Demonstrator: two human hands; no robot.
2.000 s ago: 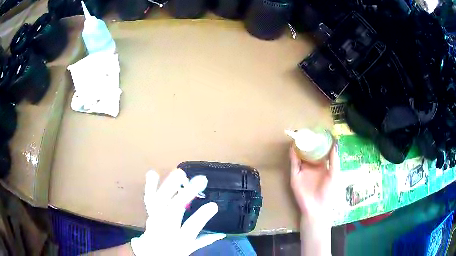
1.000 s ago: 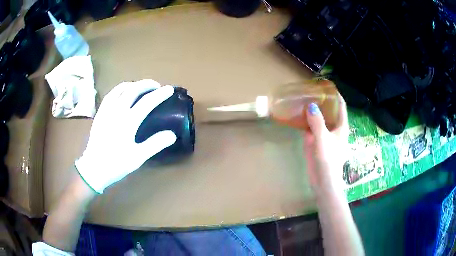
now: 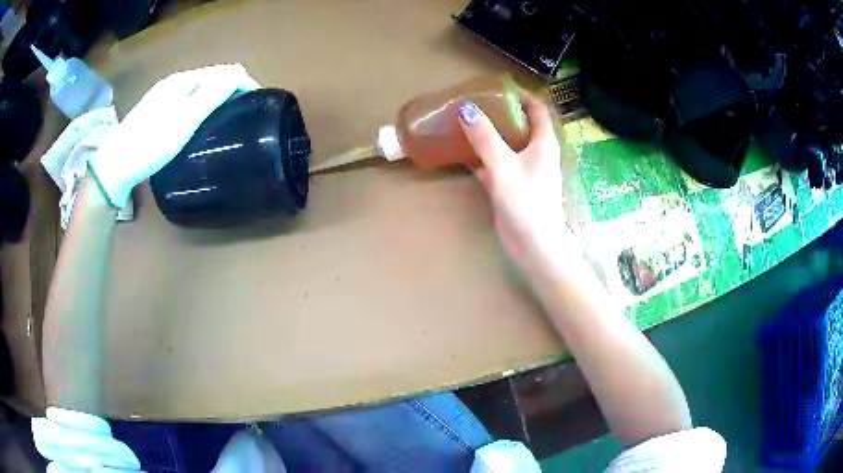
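Observation:
A black barrel-shaped speaker housing (image 3: 226, 166) lies on its side on the brown cardboard sheet (image 3: 370, 305), its end facing right. My left hand (image 3: 166, 125), in a white knit glove, holds the housing from its far left side; some fingers are hidden behind it. My right hand (image 3: 518, 166), bare, grips the amber glue bottle (image 3: 453, 120) level. The bottle's long pale nozzle points left, with its tip at the right end of the housing. Whether glue is coming out cannot be seen.
A whitish bottle with a pointed nozzle (image 3: 79, 88) and a crumpled white cloth (image 3: 69, 152) are at the left. Loose black plastic parts (image 3: 702, 102) heap at the upper right, beside a green-white printed sheet (image 3: 601, 203). More black parts line the left edge.
My left hand took hold of the housing, turned it onto its side and moved it up and left. My right hand tipped the amber bottle level and brought its nozzle to the housing's end.

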